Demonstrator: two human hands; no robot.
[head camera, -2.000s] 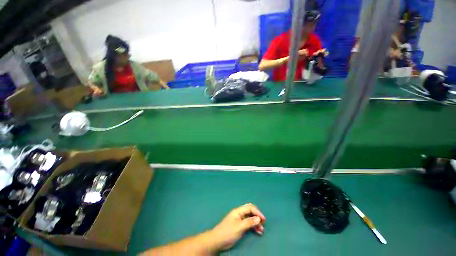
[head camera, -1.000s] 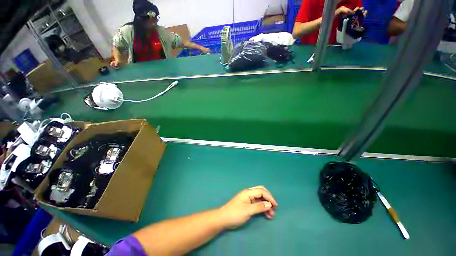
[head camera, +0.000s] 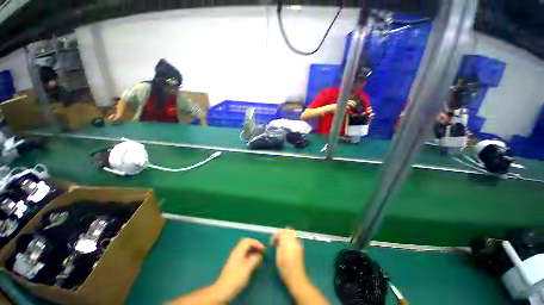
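My left hand (head camera: 241, 262) and my right hand (head camera: 290, 255) are close together, not touching, low over the green bench (head camera: 194, 256). The fingertips of both are drawn together. The hands are blurred, and I cannot tell whether anything thin is between the fingers. A tangled bundle of black leads (head camera: 359, 279) lies on the bench to the right of my right hand, by the foot of a metal post. A slim white-orange stick (head camera: 398, 294) lies beside the bundle, partly cut off by the bottom edge.
A brown carton (head camera: 140, 244) of black camera heads stands at the left. A white camera unit (head camera: 128, 156) with a cord lies on the green conveyor (head camera: 256, 190). A slanting metal post (head camera: 405, 137) rises ahead. Another white-and-black unit (head camera: 519, 271) is at the right. Several people sit opposite.
My right hand has come into view beside my left, which is more upright. The view has tilted up. The white camera unit on the conveyor has moved right relative to the carton.
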